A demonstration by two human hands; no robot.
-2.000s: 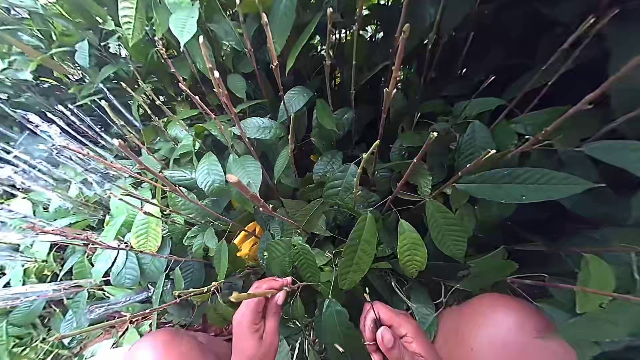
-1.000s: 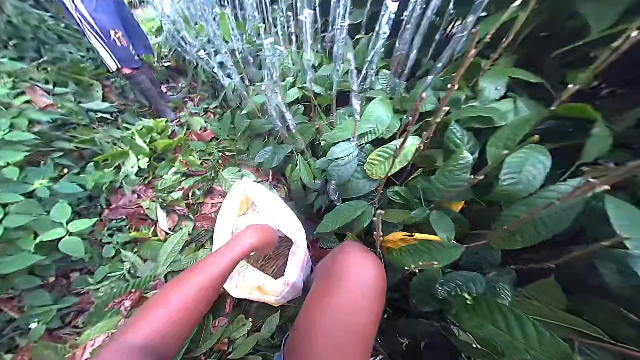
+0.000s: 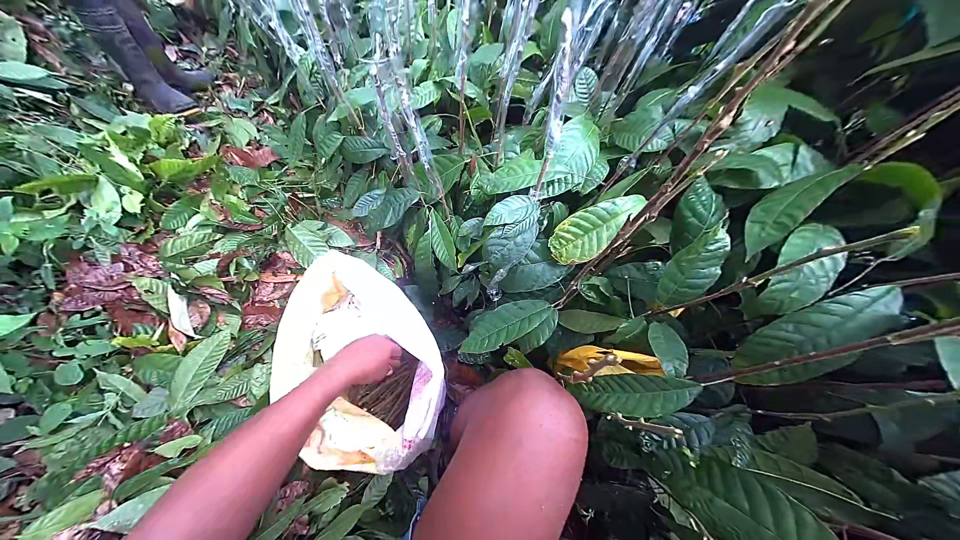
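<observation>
My left hand (image 3: 373,360) reaches into the mouth of a white woven sack (image 3: 289,352) standing on the leafy ground. Its fingers are curled, and whether they hold anything cannot be made out. Under and beside the hand, a bundle of thin brown sticks (image 3: 386,401) lies inside the sack. The sack's rim is folded and stained yellow-brown. My right hand is out of view. To the right of the sack is my bare knee (image 3: 525,427).
Several upright stems, seemingly wrapped in clear plastic (image 3: 559,97), rise beyond the sack. Bare branches (image 3: 675,180) slant across the right side above broad green leaves. A yellow piece of material (image 3: 611,361) lies among them. Another person's dark boots (image 3: 154,82) stand at the upper left.
Two seconds ago both hands were among the plants, the left with a short stem piece; now my left hand is in the sack. The view has swung left.
</observation>
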